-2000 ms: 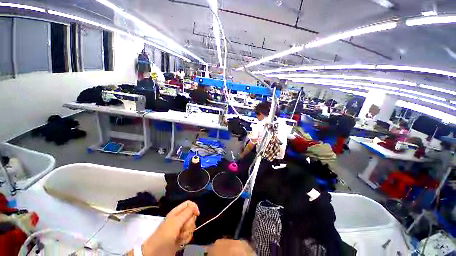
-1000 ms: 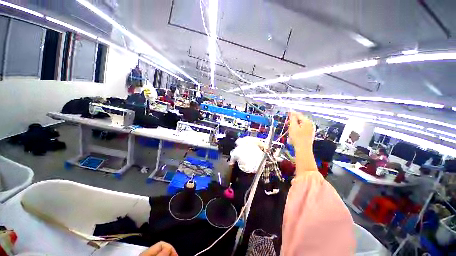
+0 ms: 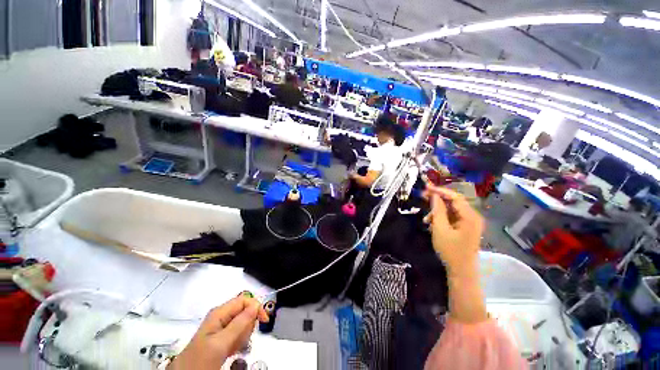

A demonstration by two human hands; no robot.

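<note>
My left hand (image 3: pixel 226 329) is low in front of me, its thumb and forefinger pinched beside a small spool with a green top (image 3: pixel 248 295). Fingers hide part of the spool, and I cannot tell what they pinch. My right hand (image 3: pixel 454 224) is raised right of the thread stand's pole (image 3: pixel 394 188), its fingers curled and thumb near the forefinger. No thread shows clearly at it. Black cones, one with a pale top (image 3: pixel 293 195) and one with a pink top (image 3: pixel 349 209), stand on round holders left of the pole. A white cord (image 3: pixel 318 273) runs down from the pole towards my left hand.
Dark cloth (image 3: pixel 282 264) is heaped behind the machine. Checked fabric (image 3: pixel 385 296) hangs right of the pole. White trays lie at left (image 3: pixel 155 206) and right (image 3: pixel 506 282). A person in a white top (image 3: pixel 387 162) sits beyond. Red cloth (image 3: pixel 25 303) is at far left.
My right hand has come down from its height beside the pole and is now slightly further right. My left hand has risen into fuller view beside the green-topped spool. The view has tilted down.
</note>
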